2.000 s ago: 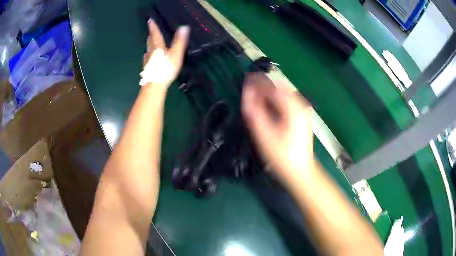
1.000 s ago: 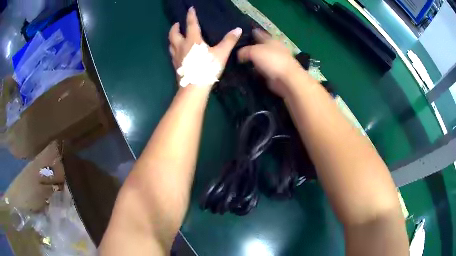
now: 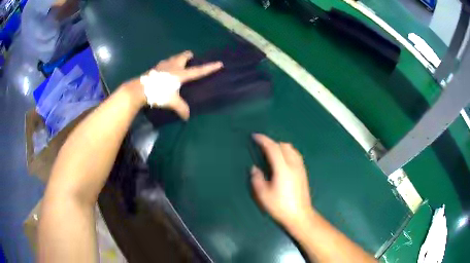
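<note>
Several black power strips (image 3: 234, 77), blurred, lie side by side across the green bench in the upper middle. My left hand (image 3: 178, 85), with a white wrap at the wrist, has its fingers spread over the strips' left part; whether it presses on them cannot be told. Black power cords (image 3: 129, 177), blurred, hang over the bench's left edge below my left forearm. My right hand (image 3: 283, 182) is over the bench nearer to me, apart from the strips, with fingers bent and apart and nothing seen in it.
A dark bar (image 3: 363, 38) lies on the green surface beyond the pale taped edge (image 3: 309, 85). A grey metal post (image 3: 427, 128) stands at right. A white glove (image 3: 434, 239) lies at lower right. Blue bags (image 3: 72, 97) and cardboard are at left. A person's sleeve (image 3: 38, 31) shows at upper left.
The strips now lie crosswise, and the cords have moved from the bench middle to over its left edge. My right hand has come away from the strips towards me. The view has shifted.
</note>
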